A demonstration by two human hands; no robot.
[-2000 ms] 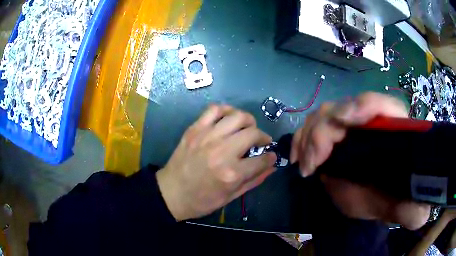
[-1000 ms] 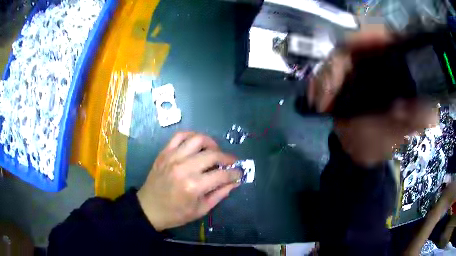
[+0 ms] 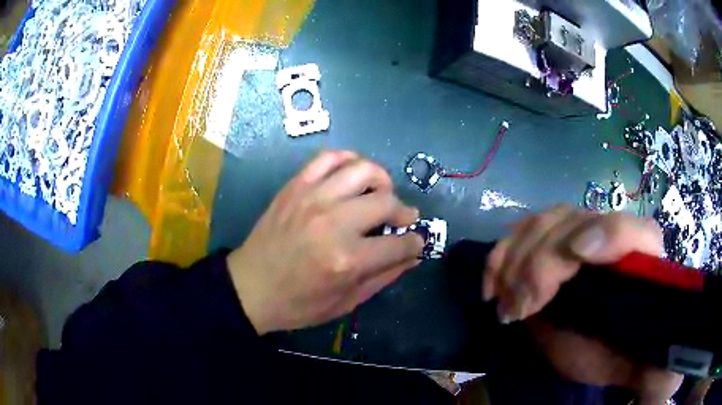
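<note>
My left hand (image 3: pixel 328 241) holds a white bracket with a ring board (image 3: pixel 433 237) at its fingertips, pressed near the mat; the fingers cover much of it. A thin red wire end shows below the hand. My right hand (image 3: pixel 574 277) grips the black and red electric screwdriver (image 3: pixel 633 304), its dark tip end pointing left, just right of the held bracket. Whether the tip touches it cannot be told. A bare white bracket (image 3: pixel 303 100) lies flat on the mat (image 3: pixel 372 87). A loose ring board (image 3: pixel 423 171) with a red wire lies right of it.
A blue tray (image 3: pixel 99 170) heaped with white brackets stands at left beside orange-yellow tape (image 3: pixel 178 178). A white and black screw feeder (image 3: pixel 507 59) stands at the back. A pile of ring boards (image 3: pixel 689 198) lies at right. Clear plastic bags (image 3: pixel 689 28) are at the back right.
My right hand with the screwdriver was near the feeder one second ago and is now back beside my left hand. My left hand still holds the bracket. The camera view has shifted.
</note>
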